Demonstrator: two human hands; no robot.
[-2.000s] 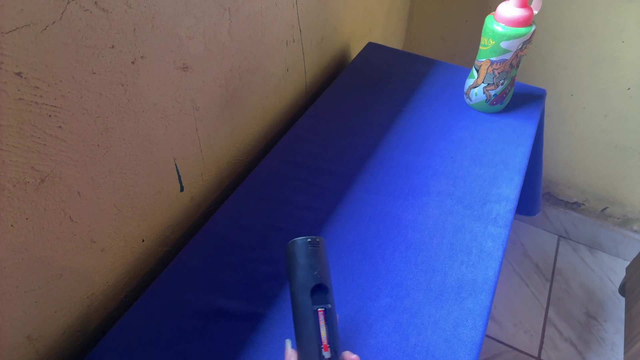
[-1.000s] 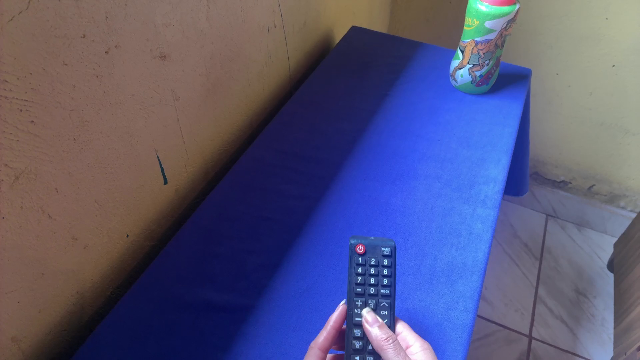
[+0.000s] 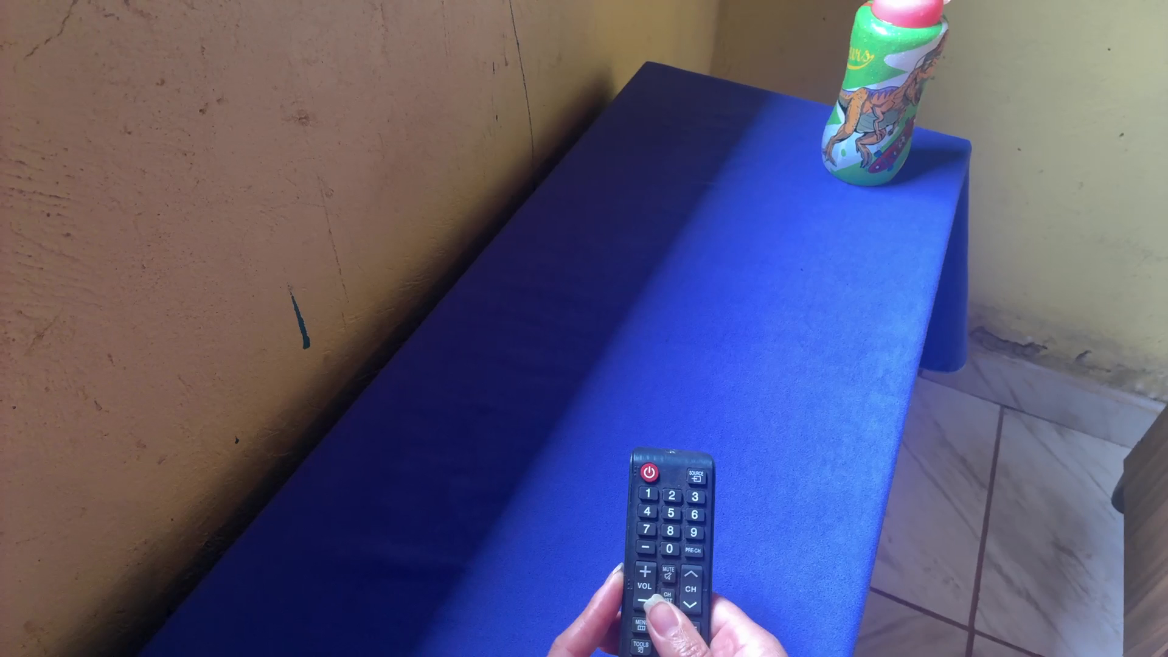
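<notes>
A black remote control (image 3: 669, 538) with a red power button and number keys is upright at the bottom centre, its button side facing me. My left hand (image 3: 591, 622) touches its left edge with a fingertip. The thumb of my right hand (image 3: 703, 630) lies on the front, over the lower buttons, while another part of that hand shows at the right edge. Both hands are cut off by the frame's bottom, and the remote's lower end and back are hidden.
A blue cloth-covered table (image 3: 730, 365) runs along a worn, cracked wall (image 3: 228, 228). On its far right corner stands a green bottle (image 3: 876, 109) with a pink cap and a dinosaur picture. Marble-look floor tiles (image 3: 940, 474) and a brown wooden edge (image 3: 1150, 538) are at right.
Two seconds ago the remote's back faced me, with a red item in its open compartment; now the button side shows. My right thumb has come onto the front, and more of both hands is visible.
</notes>
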